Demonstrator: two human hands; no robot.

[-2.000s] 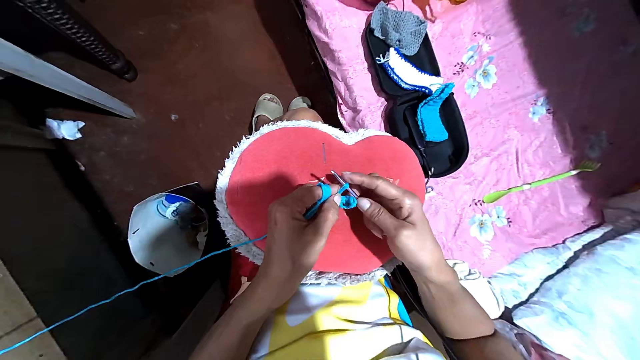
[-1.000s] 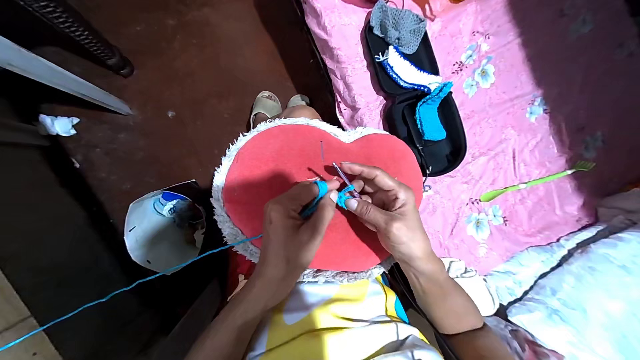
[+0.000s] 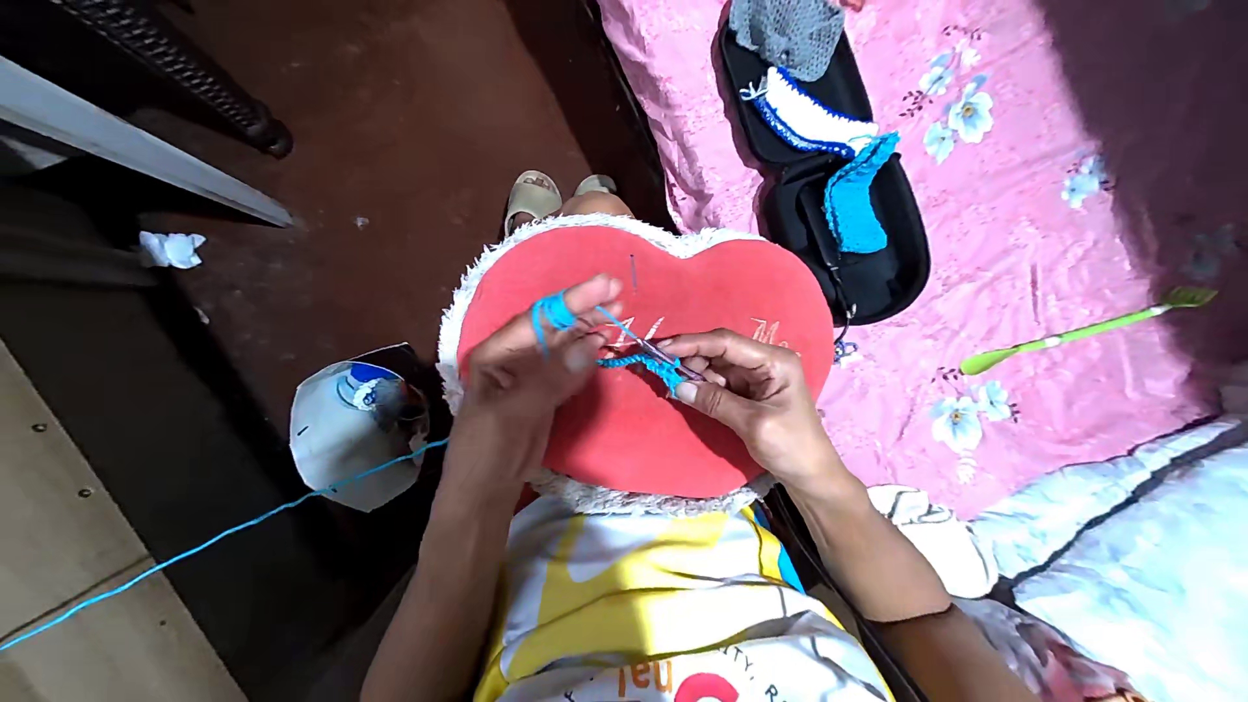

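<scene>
Blue yarn comes in from the lower left and wraps around a finger of my left hand. The fingers of that hand are spread apart, with a taut strand running from them to a crochet hook. Between finger and thumb, my right hand pinches the hook and a small blue crocheted piece. A short blue chain stretches from the piece towards my left thumb. Both hands are above a red heart-shaped cushion with fluffy white trim, where a thin needle-like item lies near the top.
On the pink floral sheet lie an open black case holding crocheted pieces in grey, white and blue, and a green plastic fork. A white container stands at left. Crumpled white paper is on the floor.
My left hand has moved leftwards, away from the right, and its fingers have spread. A blue chain and a strand now show between the hands. My right hand still holds the hook.
</scene>
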